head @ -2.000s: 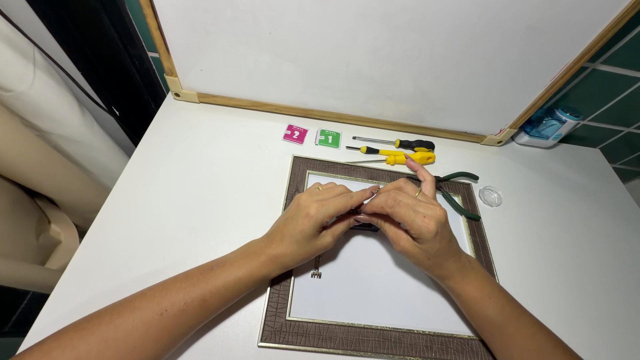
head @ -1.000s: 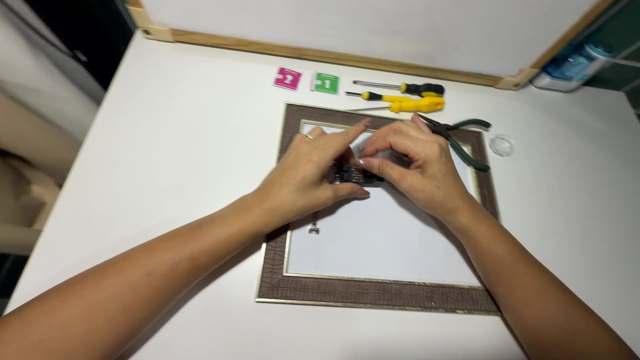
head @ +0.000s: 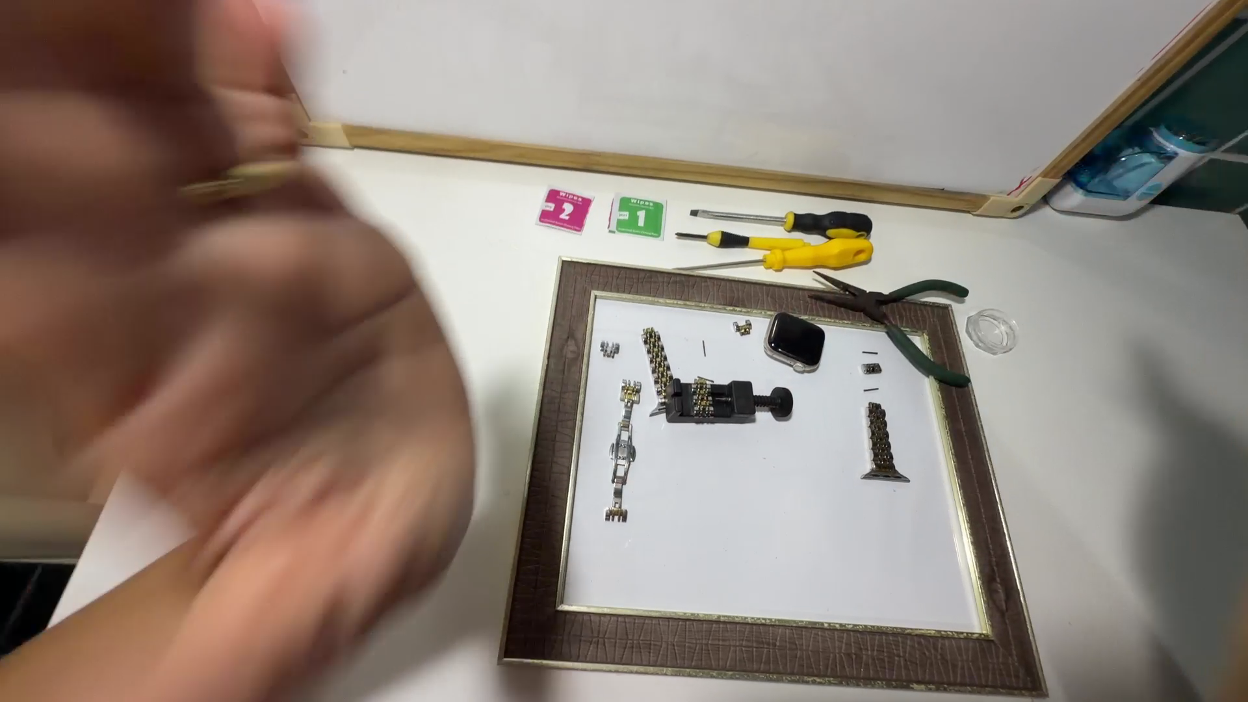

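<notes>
My left hand is raised close to the camera at the left, blurred, its palm side showing; its fingertips are cut off. Out of the frame is my right hand. On the framed white board lies a black watch link remover with a metal link band piece across its bed. A longer band section runs up from its left end. A folding clasp lies to its left, a smartwatch case behind it. Another band piece lies at the right, near a small link and pins.
Three screwdrivers lie behind the brown frame. Green-handled needle-nose pliers rest over its back right corner, beside a small clear round dish. Two wipe packets lie at the back, before a wood-edged whiteboard.
Both hands have come away from the link remover. My left hand has risen near the camera, and my right hand has left the view. The watch parts they covered now show.
</notes>
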